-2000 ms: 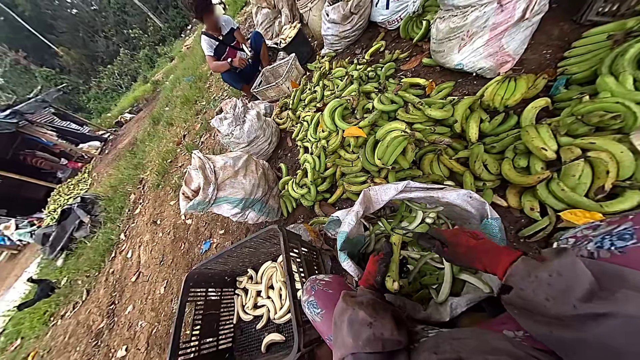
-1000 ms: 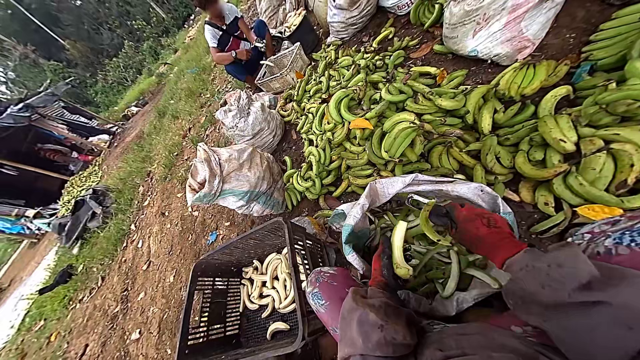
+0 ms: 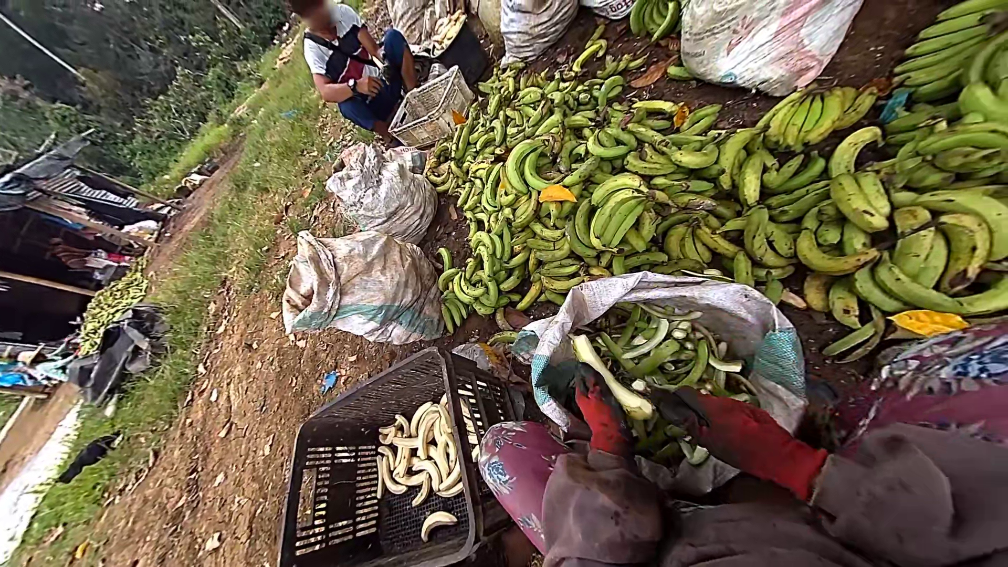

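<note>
My left hand (image 3: 598,405), in a red and black glove, grips a partly peeled plantain (image 3: 613,378) over an open woven sack (image 3: 760,331). My right hand (image 3: 728,425), gloved alike, is at the plantain's lower end; its fingertips are dark and partly hidden, so whether it holds anything does not show. Green peels (image 3: 654,342) fill the sack between my knees. Left of my knee, a black plastic crate (image 3: 453,417) holds several peeled plantains (image 3: 421,449).
Green plantains (image 3: 551,205) lie heaped beyond the sack. Two stuffed woven sacks (image 3: 362,287) (image 3: 386,193) stand at the left of the heap. A person (image 3: 354,67) crouches by a pale crate (image 3: 433,106). More full sacks (image 3: 764,39) line the back.
The plantain between my hands shows more pale flesh than two seconds ago. My right hand has moved in toward its lower end since the last frame.
</note>
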